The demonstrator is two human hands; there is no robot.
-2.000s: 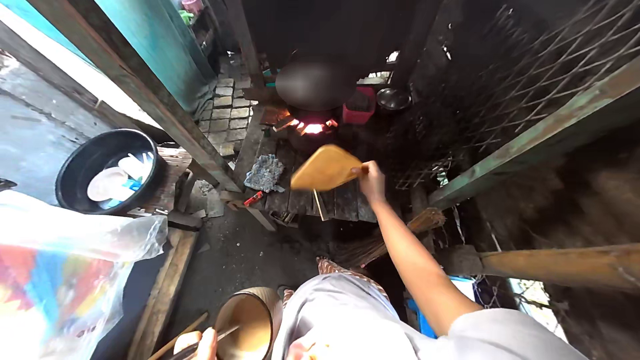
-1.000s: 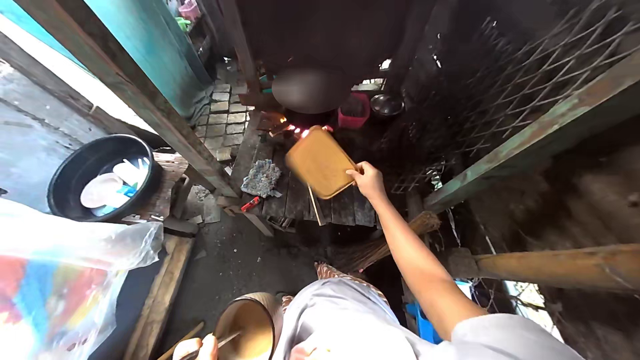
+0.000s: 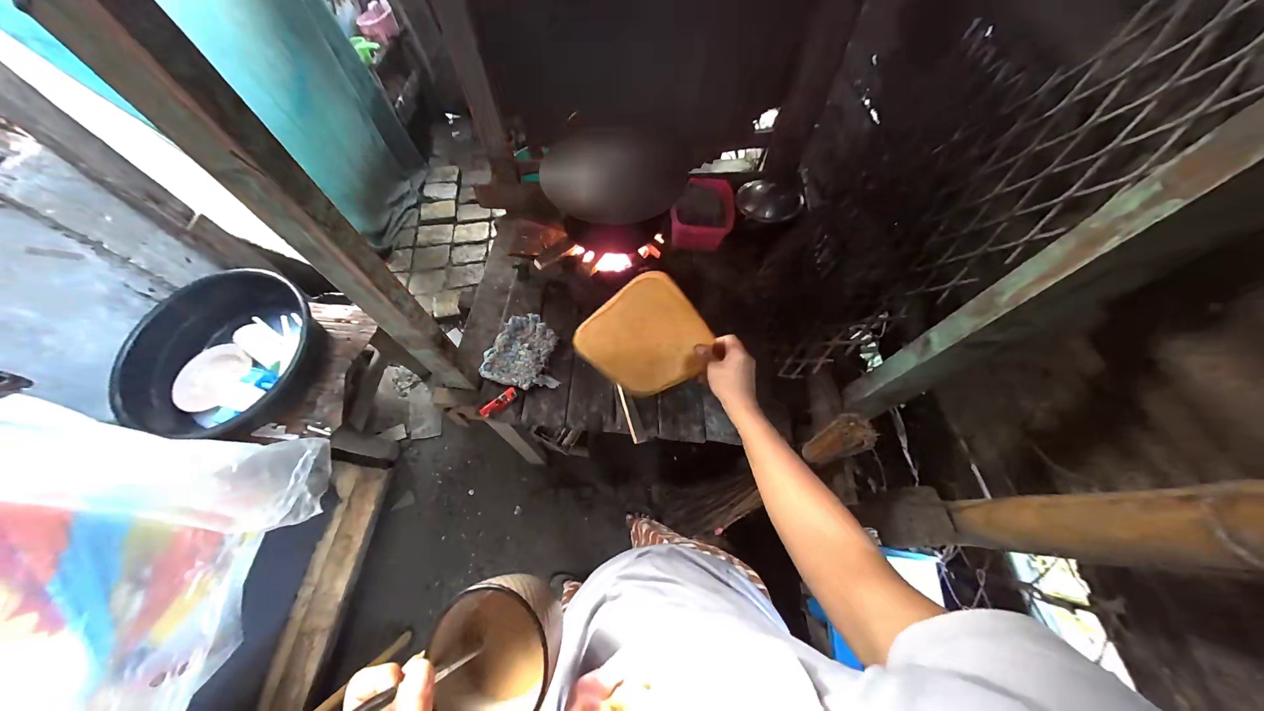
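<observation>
My right hand (image 3: pixel 729 371) grips one corner of a flat, square yellow-tan plastic lid or board (image 3: pixel 644 334), held out over the wooden platform in front of the fire (image 3: pixel 612 262). Above the flames sits a dark round pan or pot (image 3: pixel 614 178), its surface blurred. At the bottom edge, my left hand (image 3: pixel 391 683), partly cut off, holds the handle of a utensil (image 3: pixel 456 664). The far end of that utensil is inside a round container (image 3: pixel 538 602) with tan contents, close to my body.
A pink plastic container (image 3: pixel 703 225) and a metal bowl (image 3: pixel 770 200) stand right of the fire. A crumpled cloth (image 3: pixel 519 352) and a red lighter-like object (image 3: pixel 498 402) lie on the platform (image 3: pixel 681 423). A black basin (image 3: pixel 133 380) holds dishes at left. Wooden posts flank the space.
The yellow-tan piece in my right hand has changed its tilt from frame to frame, and now sits lower than two seconds ago, with more of the embers showing. My left hand remains at the container.
</observation>
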